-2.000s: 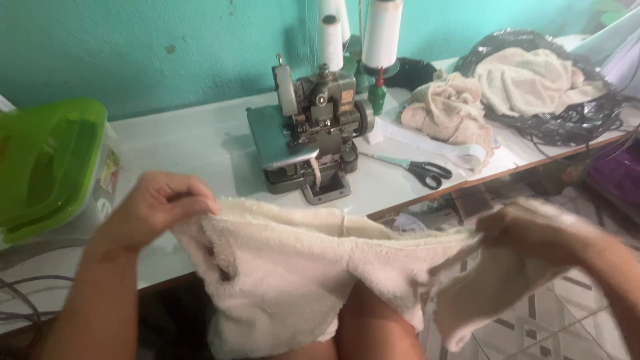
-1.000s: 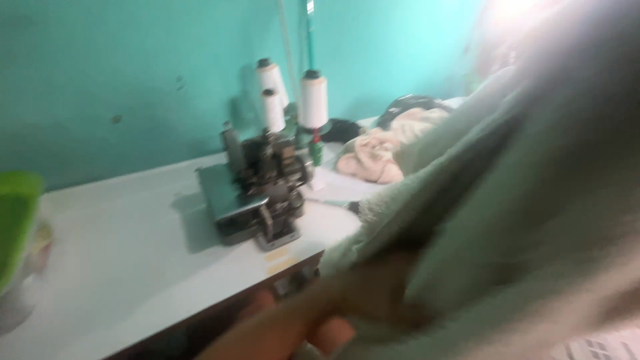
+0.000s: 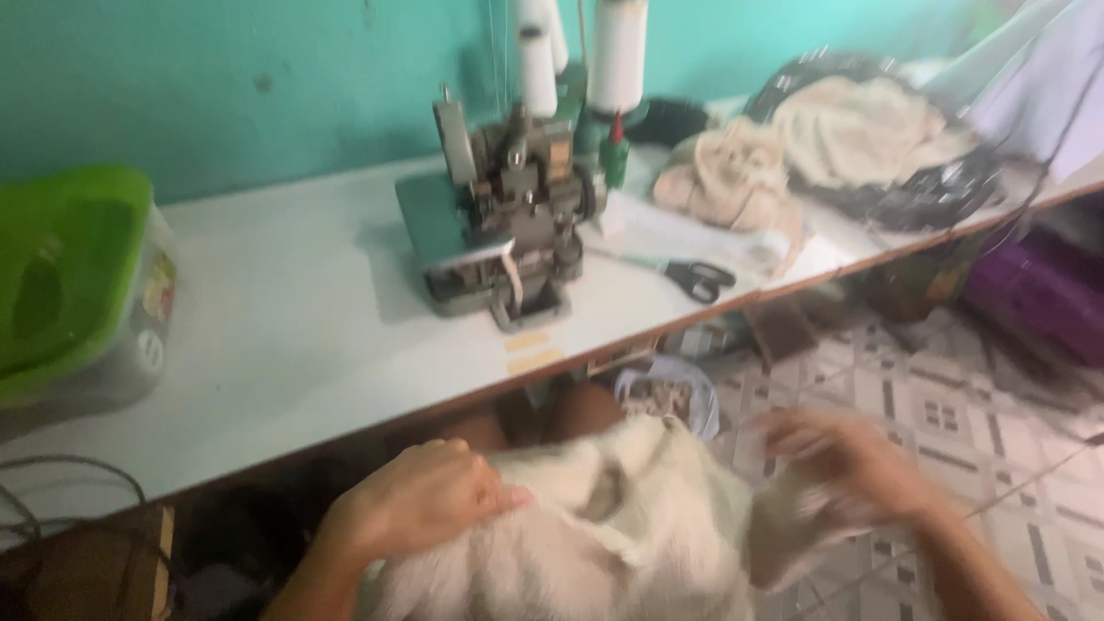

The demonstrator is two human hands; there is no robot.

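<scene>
A cream fleecy fabric piece [image 3: 638, 535] lies over my lap, below the table edge. My left hand [image 3: 431, 496] is closed on its upper left part. Over the right part of the cloth is my right hand [image 3: 845, 466], blurred, its fingers spread; whether it grips any cloth is unclear. An overlock sewing machine [image 3: 517, 198] stands on the white table beyond the hands, with a narrow pale strip hanging at its front. Black-handled scissors [image 3: 699, 280] lie to the right of the machine.
A green-lidded plastic box [image 3: 78, 285] stands at the left of the white table [image 3: 285, 345]. Thread cones [image 3: 618, 52] rise behind the machine. Crumpled beige cloth [image 3: 733, 177] and a black plastic bag [image 3: 931, 194] with more cloth lie at the right. A bag of scraps [image 3: 668, 397] sits below the edge.
The fleecy cloth, stretched between both hands two seconds ago and raised across the right of the view one second ago, is now bunched low over the lap.
</scene>
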